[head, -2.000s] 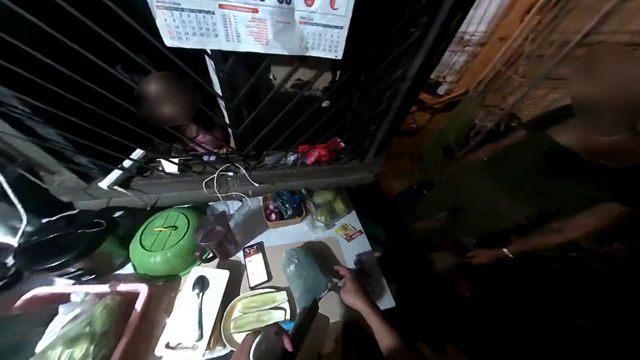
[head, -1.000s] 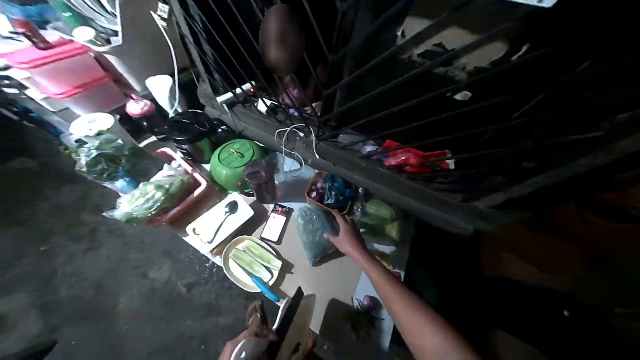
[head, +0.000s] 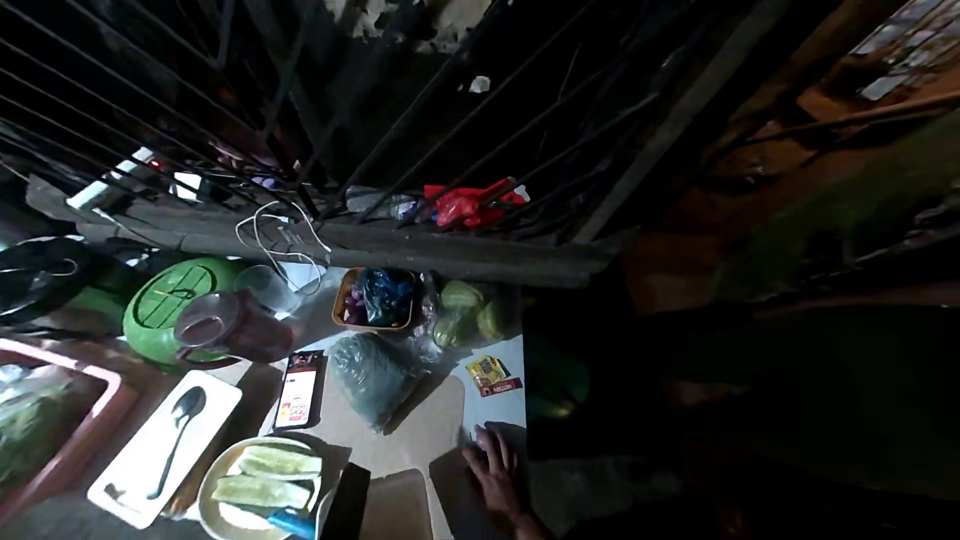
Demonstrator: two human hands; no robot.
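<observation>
My right hand [head: 499, 476] rests at the table's right edge, fingers apart and holding nothing visible. My left hand is out of view. A pale plate [head: 211, 499] holds sliced green vegetable pieces [head: 262, 491], with a blue handle [head: 292, 522] over its lower edge. Right of the plate stands a dark, flat-sided object [head: 346, 502], possibly a knife blade, beside a brown board [head: 397, 506]. A tied plastic bag [head: 371, 375] lies above the board, next to a smartphone [head: 300, 390] with a lit screen. Small yellow and red packets [head: 491, 375] lie above my right hand.
A white tray [head: 131, 450] holds a dark spoon [head: 176, 435]. Behind are a green lidded container [head: 169, 300], a clear plastic pitcher [head: 232, 326], a basket of small purple onions [head: 343, 296] and bagged green vegetables [head: 457, 315]. A pink-rimmed tub [head: 105, 371] stands left; metal bars [head: 442, 75] rise behind.
My right hand has left the plastic bag and moved to the table's right edge. My left hand has gone out of view. The view has swung right.
</observation>
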